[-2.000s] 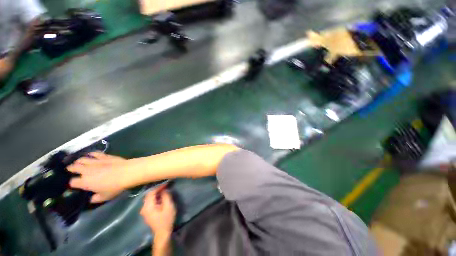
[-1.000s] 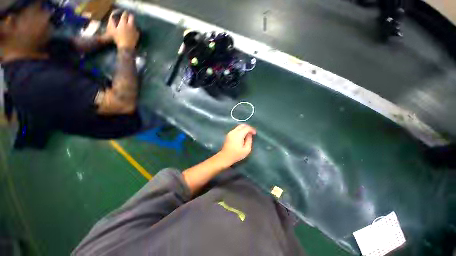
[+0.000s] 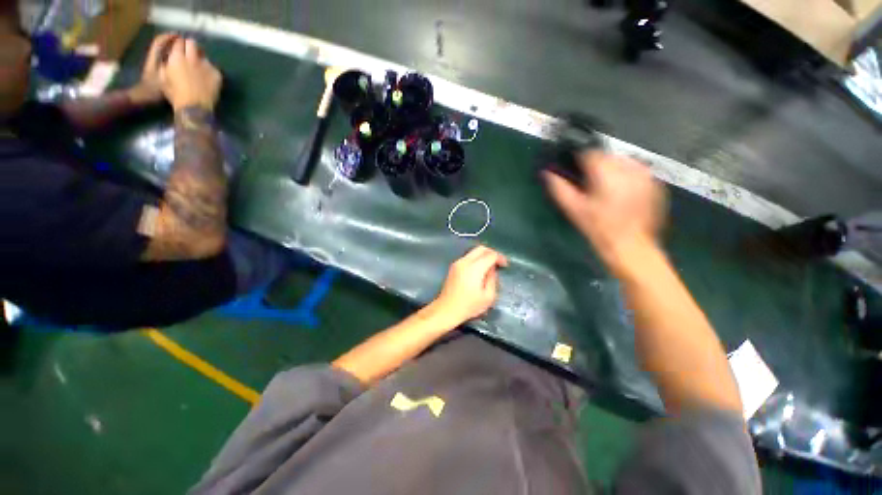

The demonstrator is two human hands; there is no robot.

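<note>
A cluster of several black cylindrical units [image 3: 396, 155] stands on the dark green mat, open ends up with small green spots and thin wires. A white ring [image 3: 469, 218] lies flat below the cluster. My left hand [image 3: 474, 282] rests near the mat's front edge, just below the ring, with its fingers curled; whether anything small is inside is hidden. My right hand [image 3: 614, 198] is blurred, to the right of the cluster near the white rail. It grips a dark, blurred black unit [image 3: 577, 145], whose details cannot be made out.
A mallet [image 3: 311, 145] lies left of the cluster. A coworker's tattooed arm [image 3: 198, 184] and hands are at the left. Another black cylinder [image 3: 817, 235] lies by the white rail [image 3: 522, 118] at the right. A white sheet [image 3: 752, 377] and a tan square [image 3: 562, 352] lie near the front edge.
My right hand and arm, out of view one second ago, now reach over the mat with a black unit. My left hand stays below the ring. The view has shifted, bringing more cylinders in at right.
</note>
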